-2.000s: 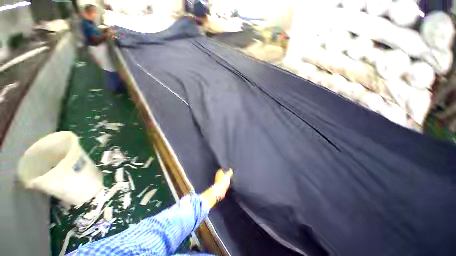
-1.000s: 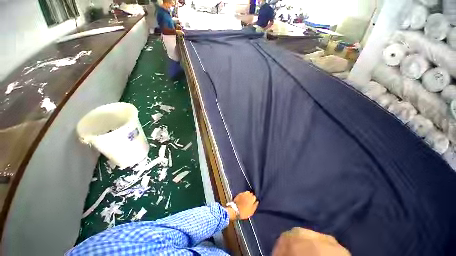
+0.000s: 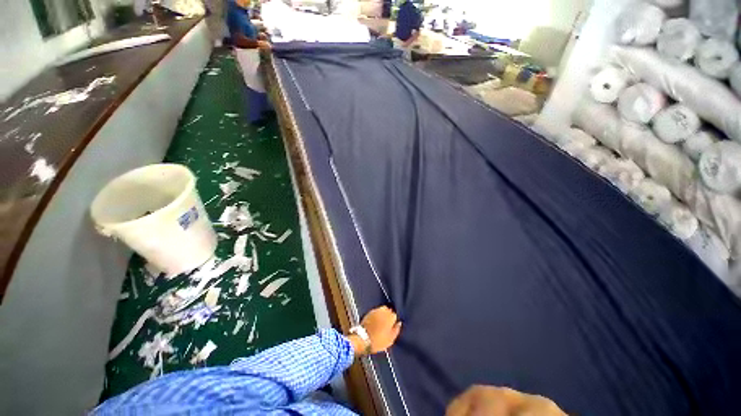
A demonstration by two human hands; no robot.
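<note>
Dark navy fabric (image 3: 487, 244) covers the long table, with long folds running away from me. A pale selvedge line lies inboard of the brown wooden table edge (image 3: 310, 213). My left hand (image 3: 380, 328), in a blue checked sleeve, is closed on the fabric at this selvedge, and folds fan out from it. My right hand (image 3: 505, 401) is low in the frame, cut off by the bottom edge and blurred, over the fabric; its fingers cannot be made out.
A white bucket (image 3: 156, 218) and scattered white scraps (image 3: 195, 296) are on the green floor at left. A brown-topped table (image 3: 57, 106) runs parallel. Two people (image 3: 246, 49) are at the far end. Plastic-wrapped rolls (image 3: 674, 122) are stacked at right.
The view has swung right, then slightly back. The inboard selvedge has straightened and come nearer the table edge. My left hand has closed on the cloth; my right hand has come into view.
</note>
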